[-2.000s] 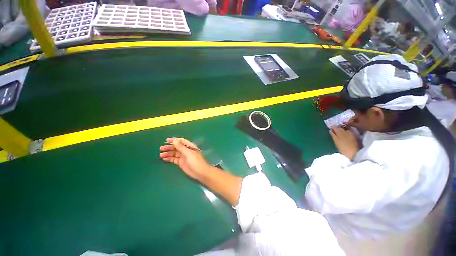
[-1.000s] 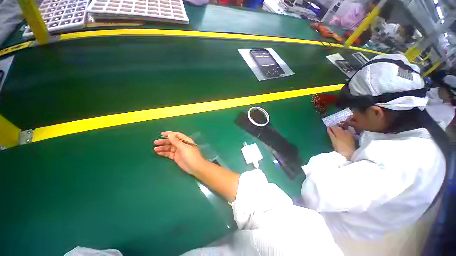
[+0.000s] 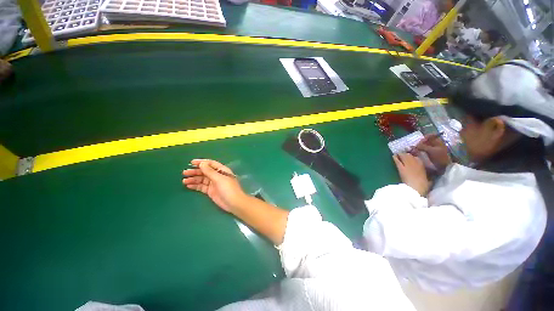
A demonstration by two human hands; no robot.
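My right hand (image 3: 214, 182) rests palm up over the green bench (image 3: 121, 225), its fingers loosely curled. A thin dark stick, which looks like tweezers (image 3: 225, 174), lies between thumb and forefinger; it is small and blurred. A clear film strip (image 3: 246, 229) with a small dark pad (image 3: 259, 195) lies partly under my forearm. My left hand is out of the picture; only a bit of white cloth shows at the bottom left edge.
A white adapter (image 3: 302, 186), a tape roll (image 3: 311, 140) and a black strip (image 3: 334, 176) lie right of my hand. A coated person (image 3: 461, 212) works close at right. Yellow rails (image 3: 200, 134) edge the conveyor, which carries units on sheets (image 3: 314, 77).
The view has shifted slightly. The unit on the conveyor has moved a little left, and the left-hand unit has left the picture. The neighbour's head has moved right. My right hand keeps its pose.
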